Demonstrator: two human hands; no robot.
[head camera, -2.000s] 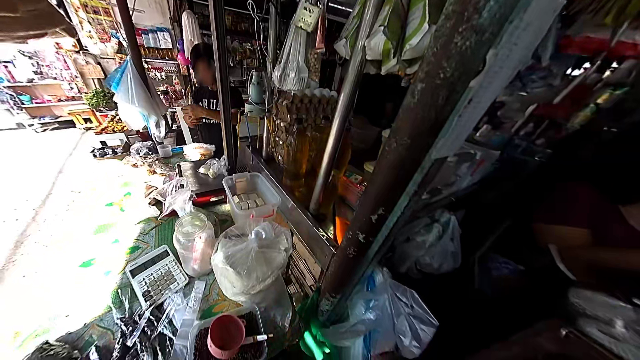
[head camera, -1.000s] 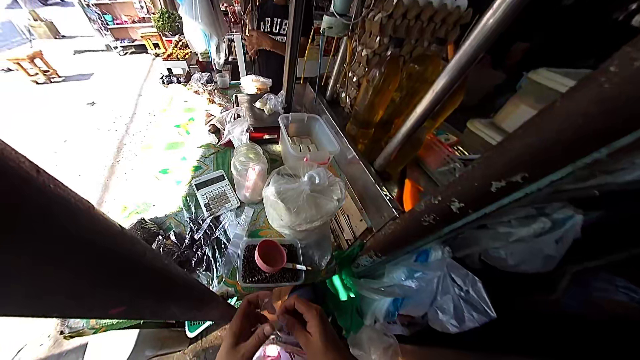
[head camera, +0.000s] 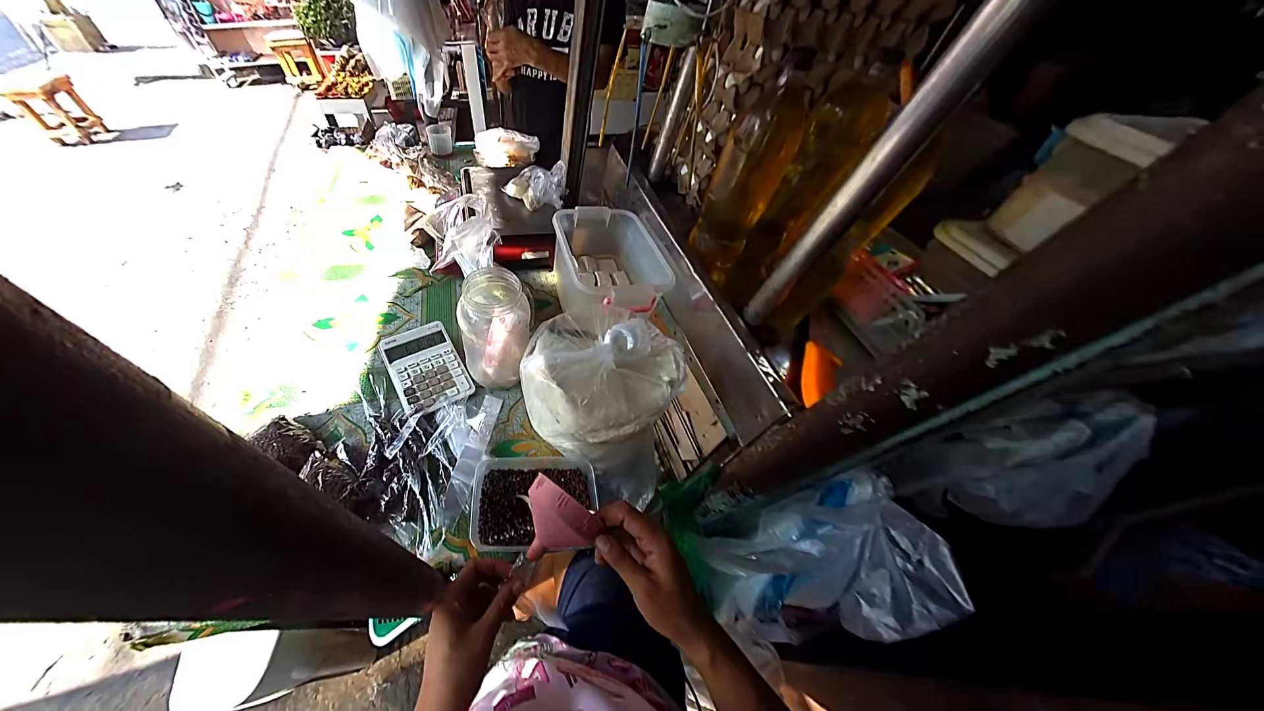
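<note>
My right hand (head camera: 642, 558) grips a pink plastic cup or scoop (head camera: 561, 518), tilted with its narrow end toward my left hand. In my left hand (head camera: 479, 597) is the edge of a small clear plastic bag (head camera: 521, 570), close below the pink piece. Just beyond both hands, a clear rectangular tub (head camera: 476, 513) holds dark peppercorn-like grains (head camera: 504, 504). A knotted plastic bag of white contents (head camera: 602, 390) stands behind the tub. Left of it are a clear jar (head camera: 494, 331) and a white calculator (head camera: 427, 367). Clear and dark plastic packets (head camera: 395, 464) lie left of the tub.
A dark post (head camera: 178, 464) slants in at left, a rusty one (head camera: 987, 355) at right. Behind the jar stands a clear bin (head camera: 612, 262) with small pale blocks. Bottles of yellow liquid (head camera: 755, 178) stand at right behind a metal pole (head camera: 889, 158). A person (head camera: 538, 59) is at the far end.
The pink cup, standing in the grain tub one second ago, is now in my right hand. My hands, close together then, are now apart and farther forward.
</note>
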